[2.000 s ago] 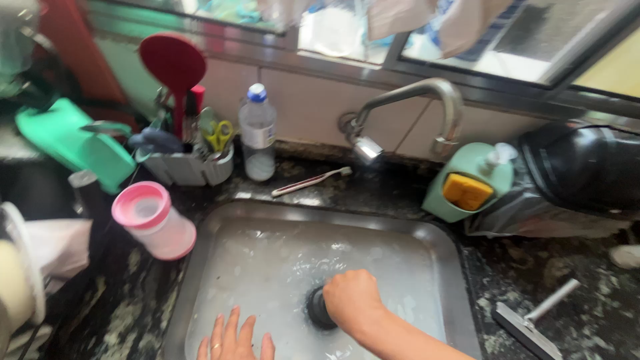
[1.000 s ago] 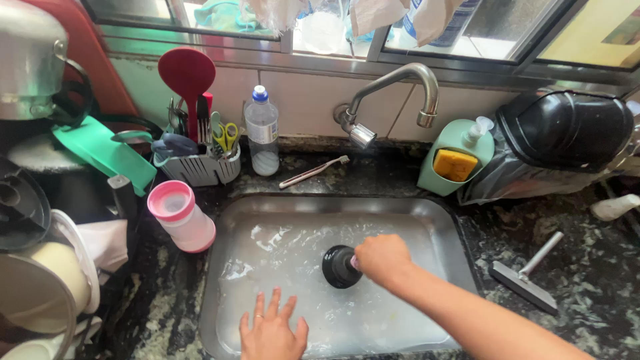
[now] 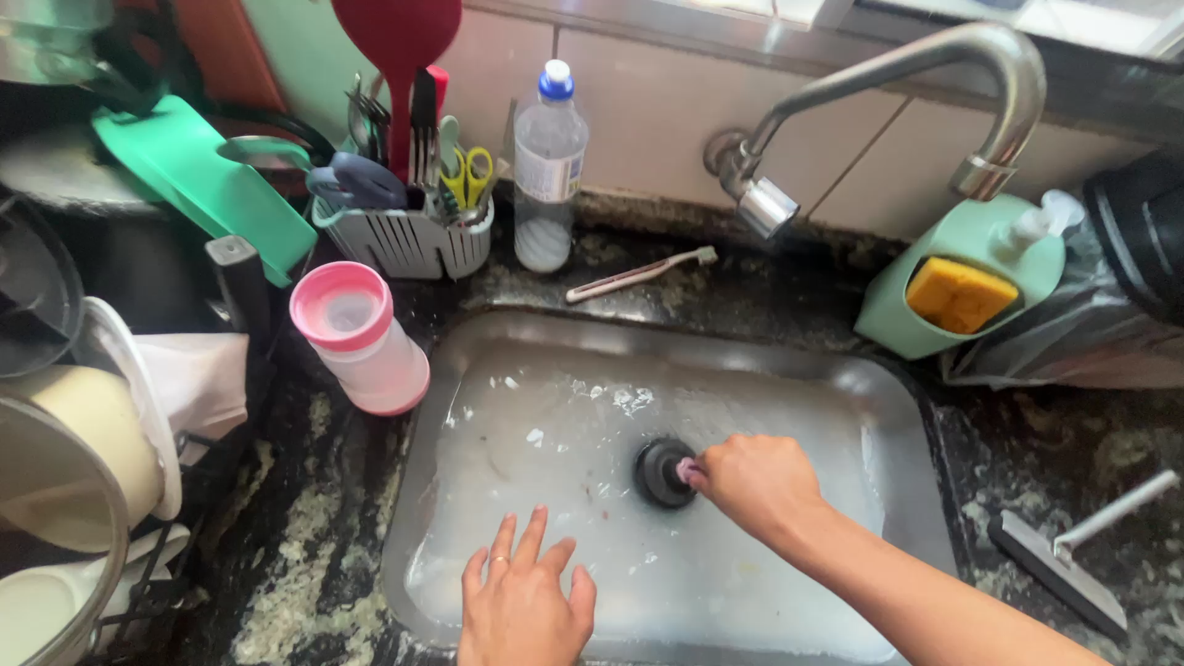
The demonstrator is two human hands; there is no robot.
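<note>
Cloudy water stands in the steel sink basin (image 3: 925, 518). My right hand (image 3: 760, 481) is closed on the pinkish handle of a plunger, whose black rubber cup (image 3: 662, 474) sits in the water near the middle of the basin. Over the basin's near left part is my left hand (image 3: 529, 592), a ring on one finger, its fingers spread and nothing in it. Whether its palm touches the water or the rim I cannot tell. Above the back right of the basin curves the metal faucet (image 3: 994, 83).
Left of the basin are a pink-lidded container (image 3: 370, 351), a cutlery caddy (image 3: 398, 242) and a dish rack with dishes. Behind it are a plastic bottle (image 3: 548, 176) and a toothbrush (image 3: 638, 275). On the right stand a soap dispenser with a sponge (image 3: 962, 294) and a small squeegee (image 3: 1059, 564).
The view has shifted closer to the sink. My right hand stays closed on the plunger in the water. My left hand remains spread at the near left of the basin.
</note>
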